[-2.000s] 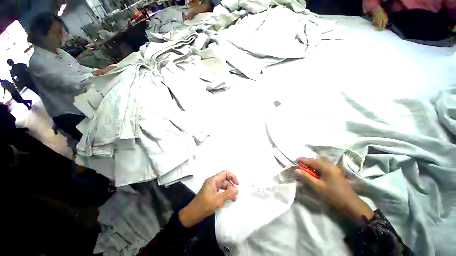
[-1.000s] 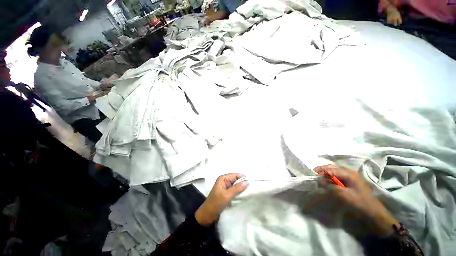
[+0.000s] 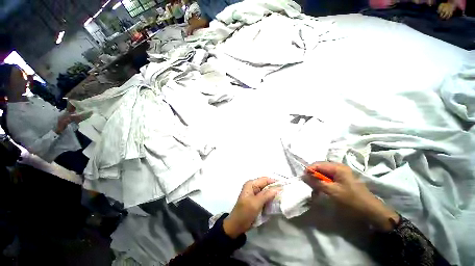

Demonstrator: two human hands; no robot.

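A large pale garment [image 3: 385, 156] lies crumpled on the table and over its near edge. My left hand [image 3: 252, 202] pinches a folded edge of it near the lower middle. My right hand [image 3: 338, 189] is just to the right and holds thread snips with orange grips [image 3: 319, 175], pointing up and left. The snips' blades are hard to make out against the bright cloth. A short bunched piece of the garment [image 3: 296, 201] hangs between my hands. The right fingertips are close to it; whether they touch it is unclear.
A heap of pale garments [image 3: 140, 124] fans out at the left and far side. More cloth [image 3: 151, 234] lies below the table at lower left. A person in white [image 3: 36, 122] stands at the left. Another person's hand [image 3: 446, 10] is over dark cloth [image 3: 416, 21] at far right.
The edge stretched between my hands a second ago is now bunched. My hands are closer together. The view has shifted, and the person at the left appears nearer the picture's left edge.
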